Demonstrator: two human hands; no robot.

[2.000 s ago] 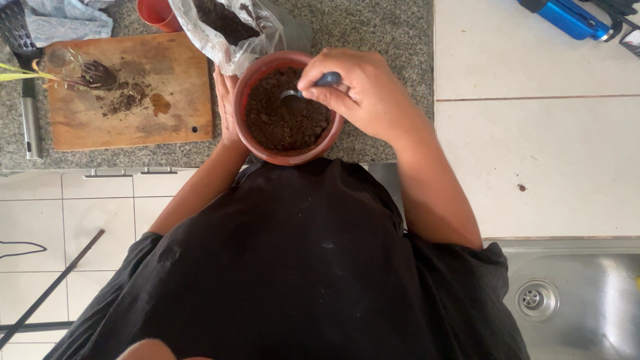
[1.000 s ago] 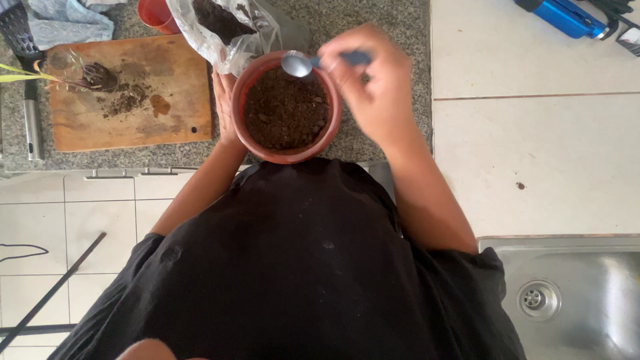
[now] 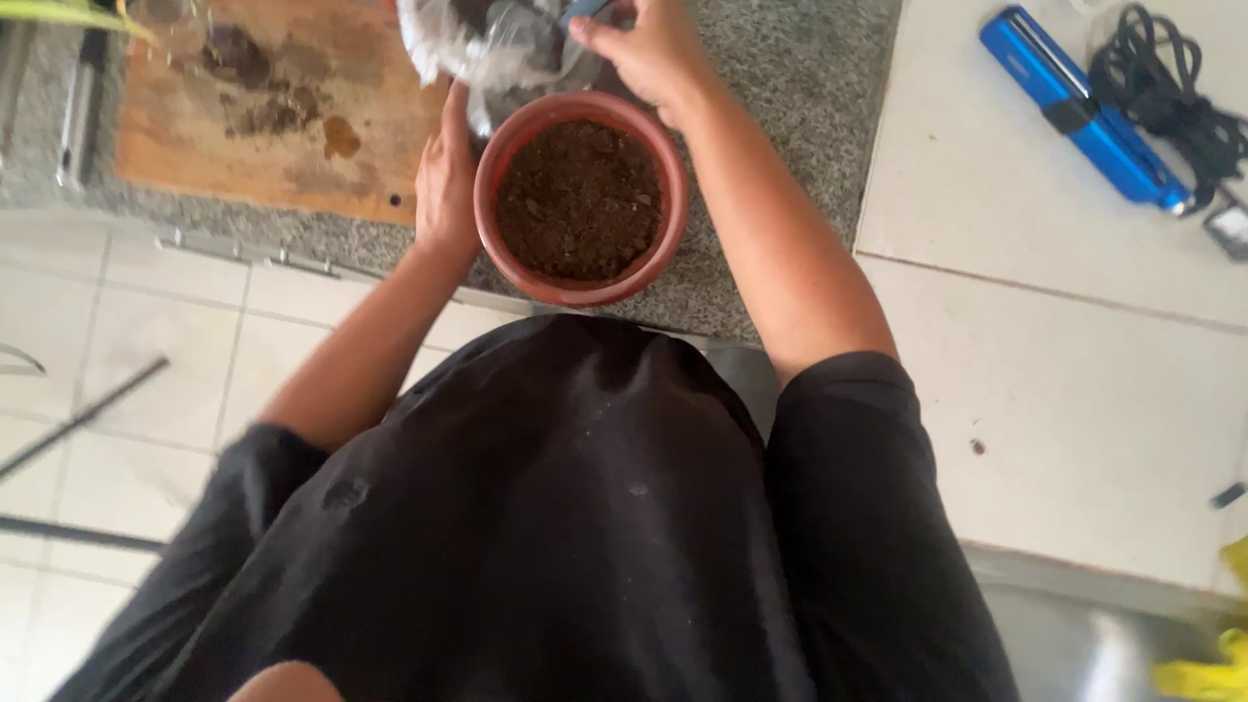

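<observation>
A round reddish-brown plant pot (image 3: 583, 292) filled with dark soil (image 3: 580, 200) stands at the edge of the granite counter. My left hand (image 3: 448, 185) rests against the pot's left side, its fingertips partly hidden beside a clear plastic bag (image 3: 507, 49). Beyond the pot, my right hand (image 3: 648, 49) holds a spoon by its blue-grey handle (image 3: 588, 10); the spoon's bowl is at the bag and cannot be made out. The bag holds dark material and lies behind the pot, cut off by the top edge of the view.
On the left lies a wooden cutting board (image 3: 380, 146) with loose soil (image 3: 268, 112) and a dark root clump (image 3: 234, 54). A metal-handled utensil (image 3: 76, 127) lies beside it. At the right are a blue device (image 3: 1082, 107), a coiled black cable (image 3: 1160, 78) and a sink edge (image 3: 1063, 575).
My right hand has moved with the spoon from over the pot to the plastic bag behind it. My left hand stays at the pot's side. The view has shifted and turned slightly.
</observation>
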